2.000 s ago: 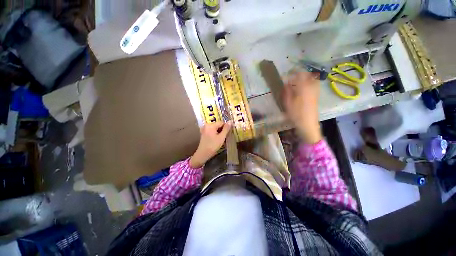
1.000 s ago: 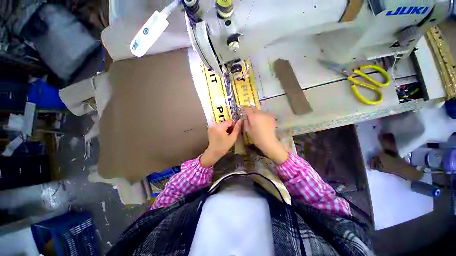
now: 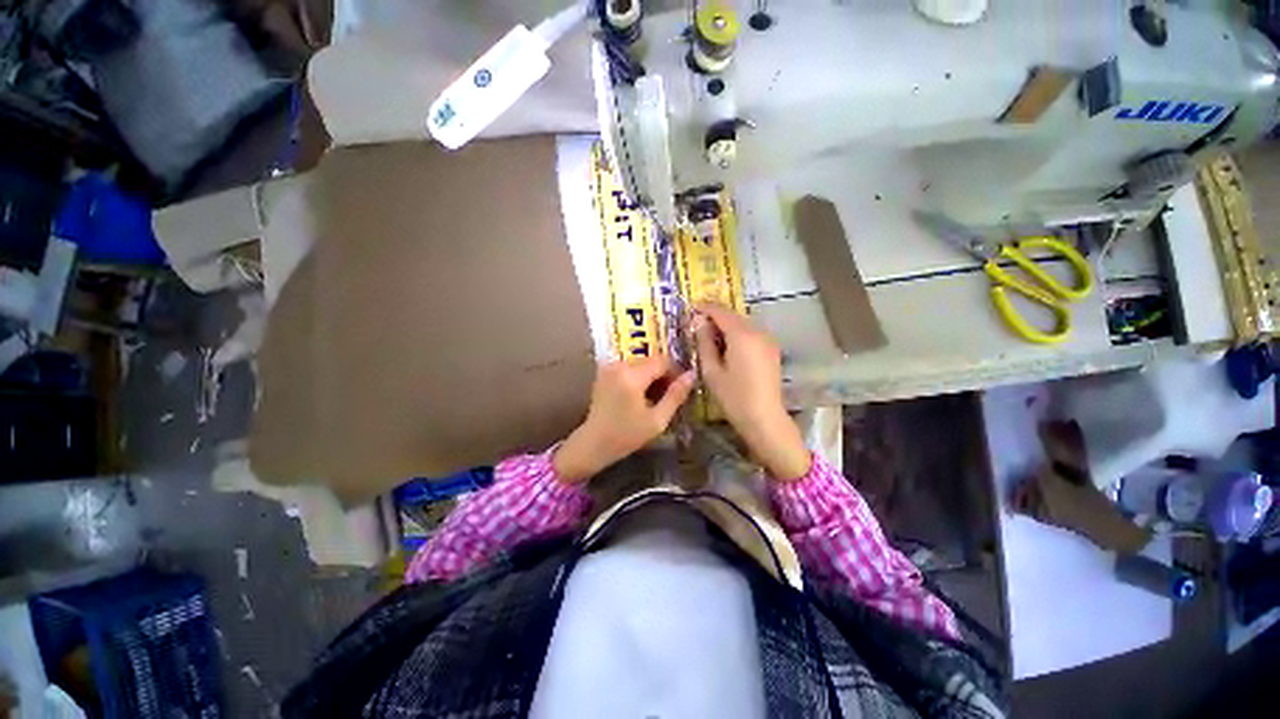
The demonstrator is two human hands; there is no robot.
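Observation:
My left hand point(image 3: 626, 412) and my right hand point(image 3: 740, 371) meet at the front end of the shiny metal strip point(image 3: 672, 298) between the yellow PIT tapes point(image 3: 635, 288). Their fingertips pinch a narrow strip, mostly hidden by the fingers. The presser foot point(image 3: 698, 208) is above and beyond the hands. A large brown panel point(image 3: 421, 309) lies flat left of the tape. A loose brown strip point(image 3: 840, 274) lies on the bed to the right, apart from my right hand.
Scissors with yellow handles point(image 3: 1036, 288) lie on the right of the bed, beside a small parts tray point(image 3: 1140, 318). The white JUKI machine body point(image 3: 912, 99) spans the back. A white lamp point(image 3: 487, 87) hangs over the panel's back edge. A blue crate point(image 3: 134, 646) is at lower left.
My right hand has left the loose brown strip and joined my left hand at the metal strip. The strip now lies free on the bed. The camera view has shifted.

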